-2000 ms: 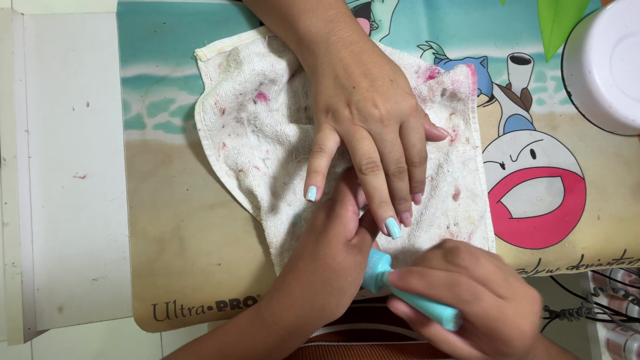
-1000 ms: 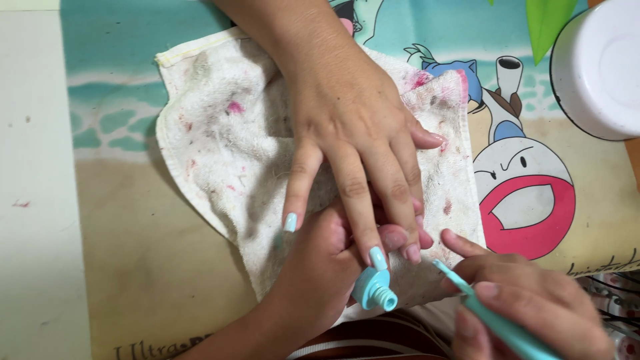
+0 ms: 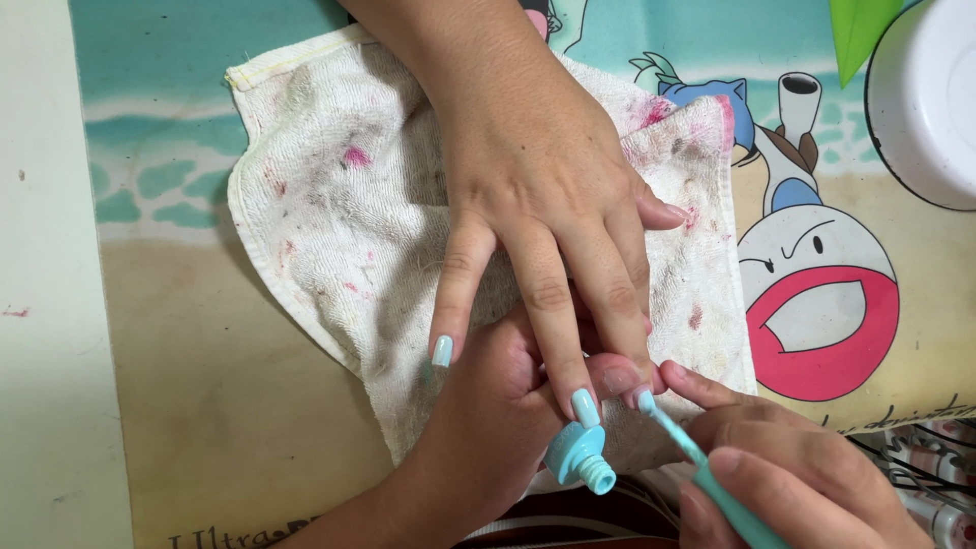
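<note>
Another person's hand [image 3: 534, 175] lies palm down over a stained white towel [image 3: 305, 191], two of its nails coated light blue. My left hand [image 3: 503, 381] is beneath its fingers, its thumb on the middle finger, and it also holds an uncapped light-blue nail polish bottle [image 3: 577, 455], tilted with its neck toward me. My right hand [image 3: 793, 473] grips the turquoise cap of the nail polish brush [image 3: 679, 438]. The polish-laden bristles touch the middle finger's nail, and one of my right fingers reaches beside that fingertip.
Below the towel is a printed mat [image 3: 229, 320] with cartoon figures. A white round container [image 3: 930, 107] stands at the upper right, near a green leaf-shaped item [image 3: 862, 34]. Several small bottles [image 3: 945, 518] and dark cables are at the lower right. A pale surface [image 3: 46, 305] borders the mat on the left.
The brush, shut in the bottle two seconds ago, came out by one second ago. My right hand has since brought its bristles onto the middle fingernail. The view has moved closer.
</note>
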